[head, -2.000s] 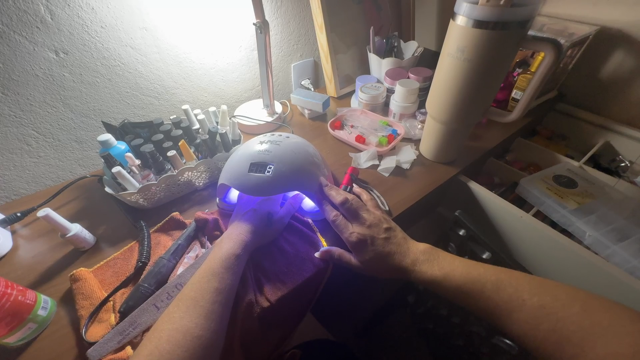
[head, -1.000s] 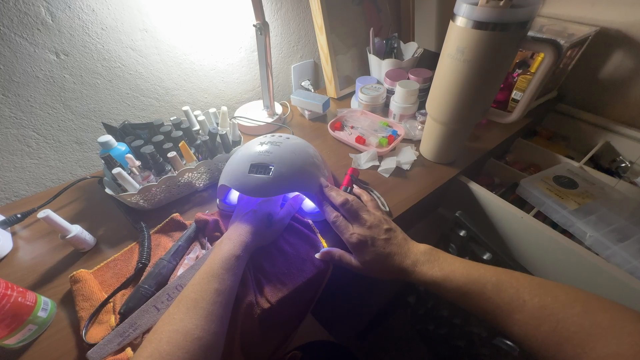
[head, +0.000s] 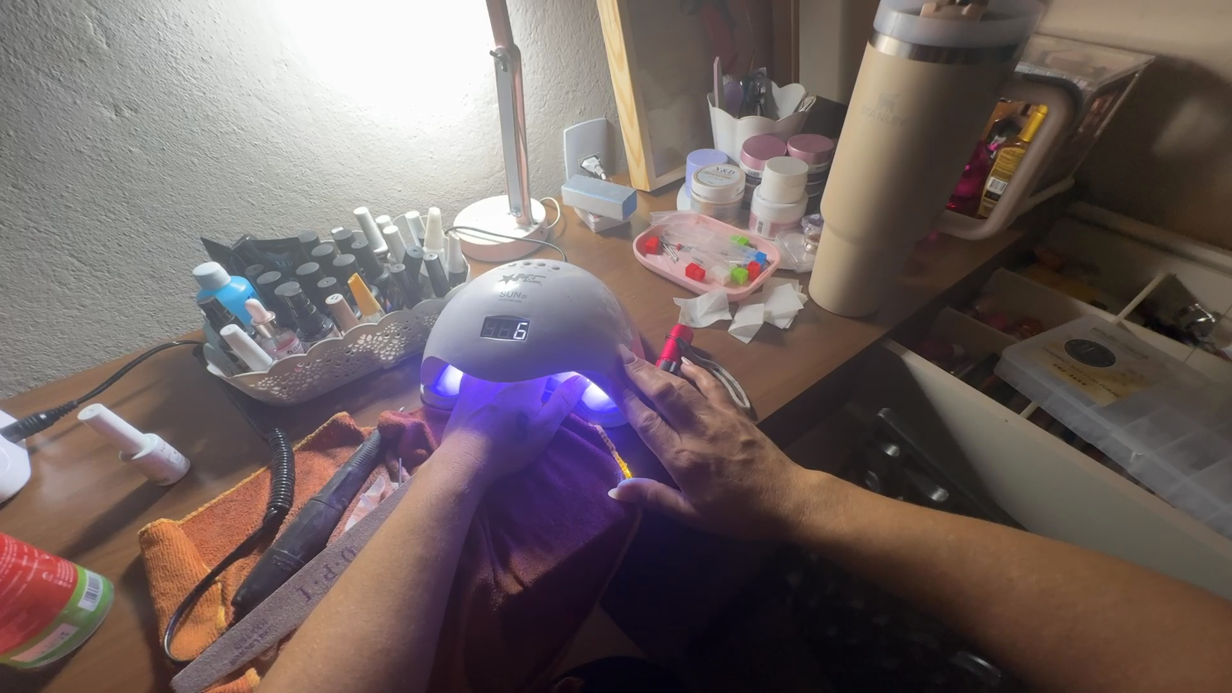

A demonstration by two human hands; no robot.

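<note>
A white dome-shaped UV/LED nail lamp (head: pixel 529 308) glows violet inside, its small display lit. My left hand (head: pixel 510 414) lies palm down under the dome on a dark red towel (head: pixel 539 529); its fingertips are partly hidden inside. My right hand (head: pixel 703 452) rests against the lamp's right side, fingers apart, thumb near the towel's edge. Just beyond its fingers is a red-capped item (head: pixel 674 346). Left of my left forearm, a black electric nail drill handpiece (head: pixel 308 520) and a grey nail file (head: pixel 289 606) lie on an orange cloth (head: pixel 173 568).
A basket (head: pixel 327 361) of nail polish bottles, a white bottle (head: pixel 135 443) and a red can (head: pixel 43 602) are at left. Behind are a desk lamp (head: pixel 500 226), a pink tray (head: pixel 693 284), white jars (head: pixel 717 192) and a beige tumbler (head: pixel 885 173). An open drawer (head: pixel 1001 452) is at right.
The number on the lamp's display has changed. Both hands have stayed in place.
</note>
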